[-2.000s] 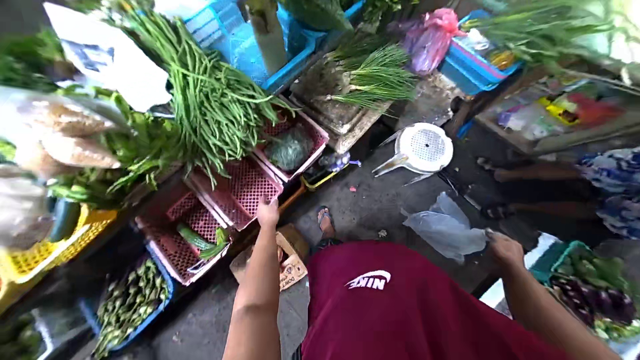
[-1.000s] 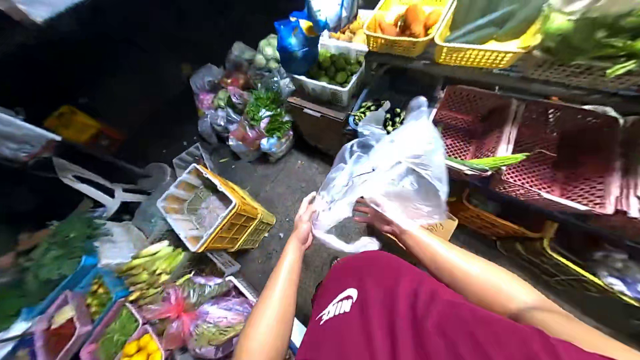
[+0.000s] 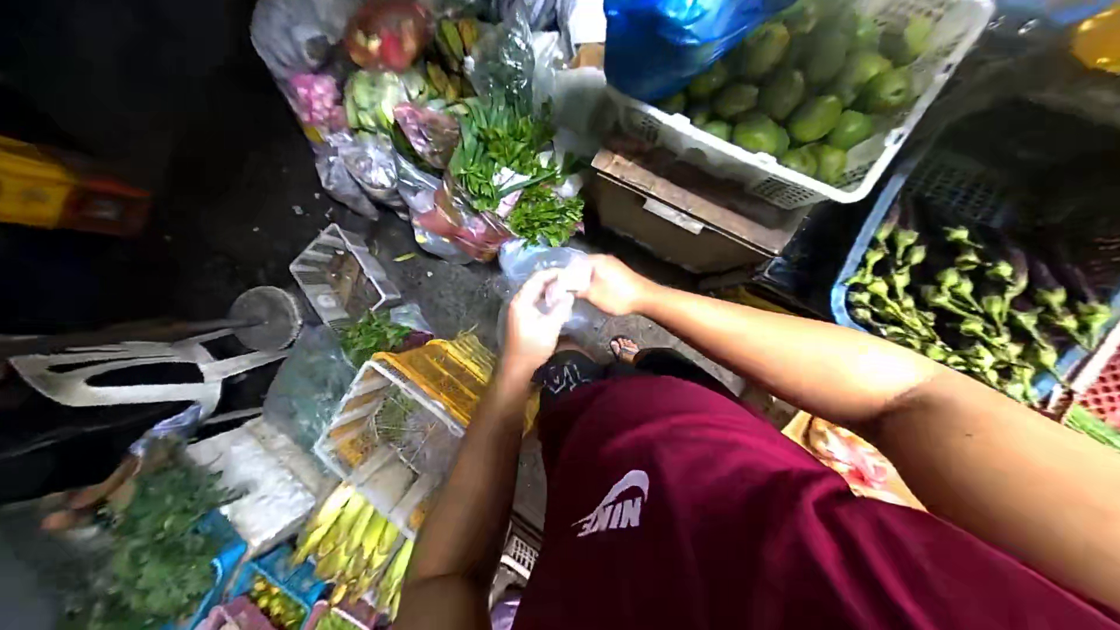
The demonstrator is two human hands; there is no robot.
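Observation:
My left hand [image 3: 535, 325] and my right hand [image 3: 612, 284] meet near the middle of the view, fingers bent around the gathered top of a clear plastic bag [image 3: 573, 278]. The rest of the bag hangs below and behind the hands, over the dark floor; its contents, if any, cannot be made out. Just beyond my hands stand filled plastic bags of vegetables with leafy greens [image 3: 516, 175] on top. To the right of them is a brown box [image 3: 691, 219] under a white crate [image 3: 853, 188] of round green fruit.
A blue crate [image 3: 842, 293] of eggplants stands at the right. At the left lie a yellow and white crate [image 3: 437, 372] on its side, a small white crate [image 3: 337, 280] and a white plastic chair [image 3: 131, 372]. A person's hand [image 3: 61, 518] shows at the far left. My sandalled foot [image 3: 624, 348] is below.
The view has swung strongly. My hands have come together on the bag, which was spread wide between them a second ago and now looks bunched. Earliest, a bag hung from my right hand alone.

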